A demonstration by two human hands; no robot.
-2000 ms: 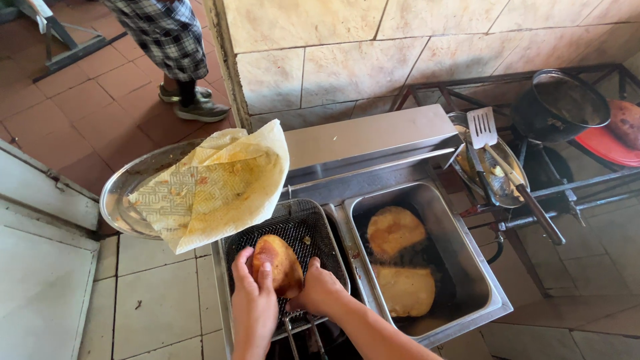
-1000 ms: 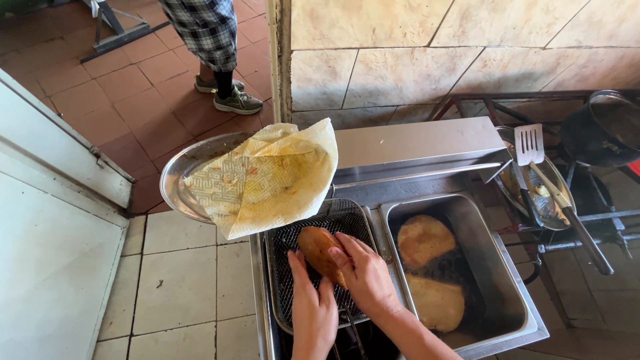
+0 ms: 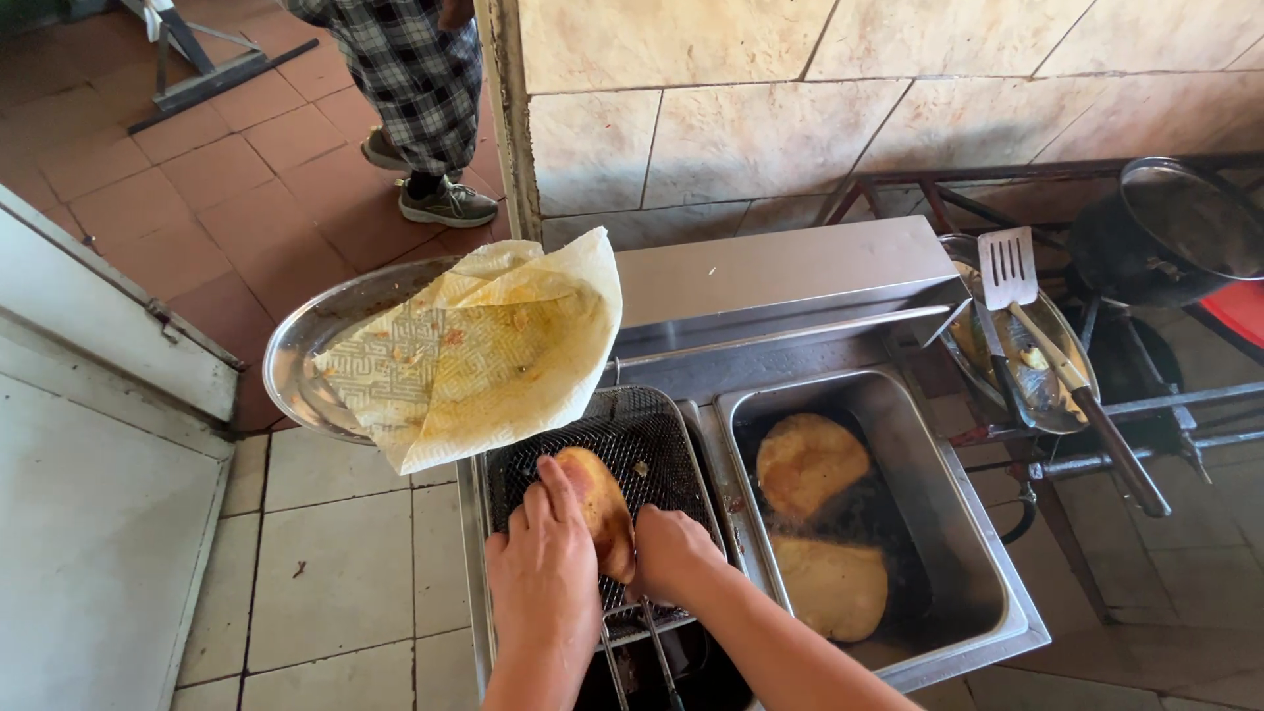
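Observation:
A browned, fried turnover point(image 3: 600, 509) is held on edge over the wire fryer basket point(image 3: 660, 434). My left hand point(image 3: 543, 548) lies along its left side, fingers stretched up against it. At its lower right, my right hand point(image 3: 673, 555) has curled fingers touching the edge; its fingertips are partly hidden. To the right, two half-round pieces of dough, one golden point(image 3: 812, 464) and one paler point(image 3: 829, 588), lie in dark oil in the steel fryer tank point(image 3: 987, 583). Oil-stained paper towel point(image 3: 474, 346) covers much of an oval metal tray point(image 3: 296, 370) beyond my hands.
At right, a slotted spatula point(image 3: 1008, 267) and another utensil rest on a metal dish point(image 3: 1076, 346). A black pot point(image 3: 1136, 237) sits on the stove rack. A person's checked trousers point(image 3: 410, 89) show beyond the doorway edge. A white door point(image 3: 89, 494) stands at left.
The turnover has tilted between my hands, and more of its golden face shows than one second ago. My right hand has moved from its upper side down to its lower right edge.

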